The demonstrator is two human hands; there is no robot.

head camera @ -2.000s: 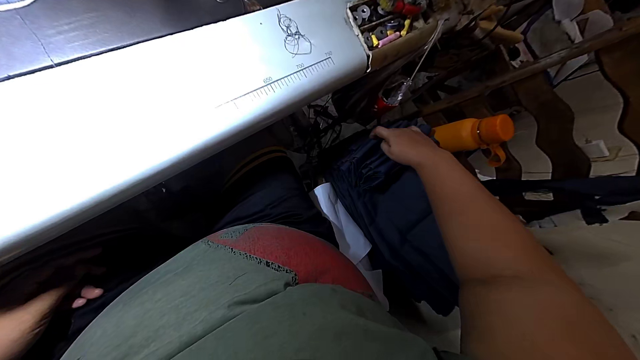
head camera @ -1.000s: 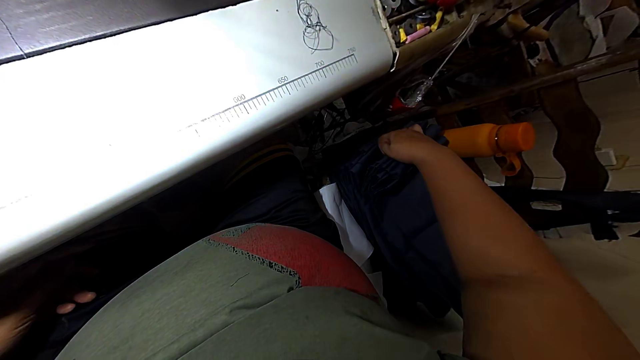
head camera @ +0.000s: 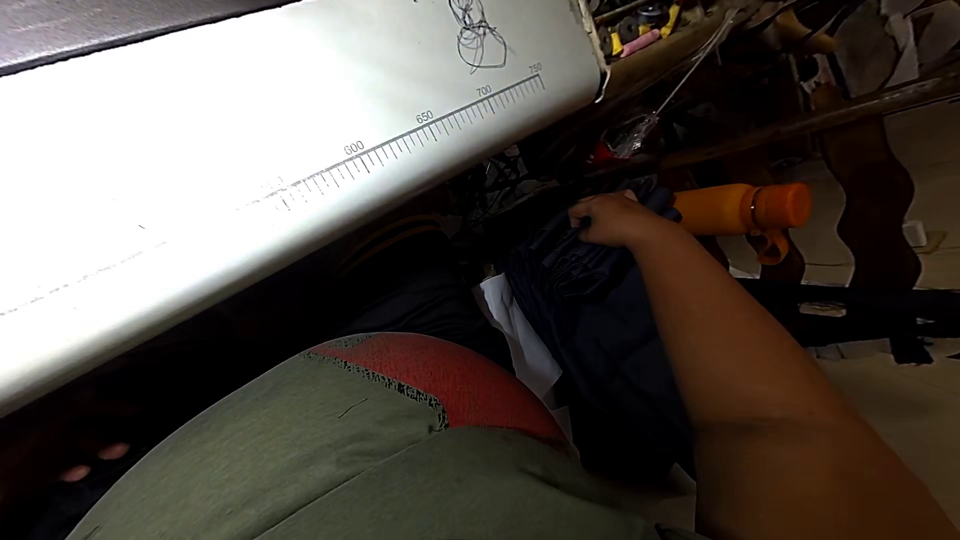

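My right hand [head camera: 611,217] rests at the top of a bundle of dark navy cloth [head camera: 615,330], right of my lap, with its fingers curled into the folds. Just beyond the hand an orange bottle [head camera: 712,209] with an orange cap lies on its side, partly behind the cloth. Only two fingertips of my left hand [head camera: 95,462] show at the lower left, in deep shadow over dark cloth; what they touch is hidden. White paper or cloth [head camera: 517,330] sticks out between my lap and the navy bundle.
A white sewing-machine tabletop [head camera: 300,127] with a printed scale crosses the upper left. At its right end sits a tray of bobbins and thread [head camera: 637,30]. Wavy dark wooden slats [head camera: 870,202] stand at the right, above a pale floor.
My left hand has slipped mostly out of sight at the lower left, where more of it showed before. My right hand stays on the navy cloth. The view has shifted slightly.
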